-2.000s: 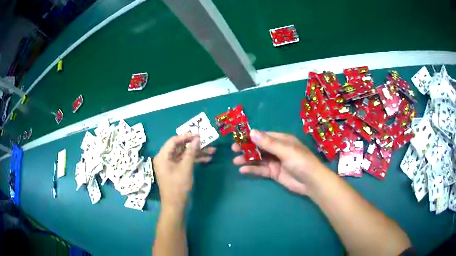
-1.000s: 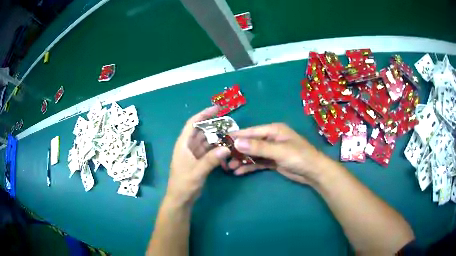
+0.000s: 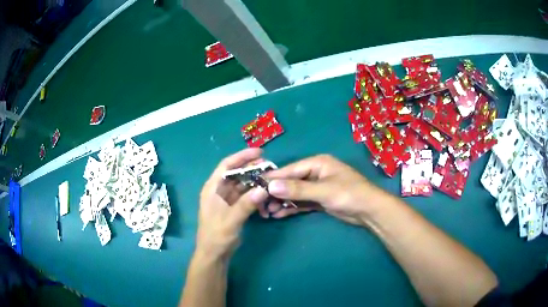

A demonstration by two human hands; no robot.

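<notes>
My left hand (image 3: 225,195) holds a white plastic plate (image 3: 249,168), tilted edge-on, its near side dark. My right hand (image 3: 321,189) pinches a circuit board at the plate's right side; the board is mostly hidden by my fingers, and how far the two are joined cannot be told. A single red circuit board (image 3: 262,128) lies on the bench just beyond my hands. A loose heap of white plates (image 3: 123,186) lies to the left. A heap of red circuit boards (image 3: 420,114) lies to the right, some pale side up.
A second white heap (image 3: 523,150) lies far right. A grey post (image 3: 240,42) and pale rail (image 3: 198,106) edge the bench. Beyond, the green belt carries spaced red-and-white pieces (image 3: 97,115) and small yellow cylinders. A pen (image 3: 58,218), cream slip (image 3: 63,198) and blue bin (image 3: 15,216) are left.
The plate went from the bench into my left hand, and one of two boards from my right hand now lies on the bench. Belt pieces have shifted left.
</notes>
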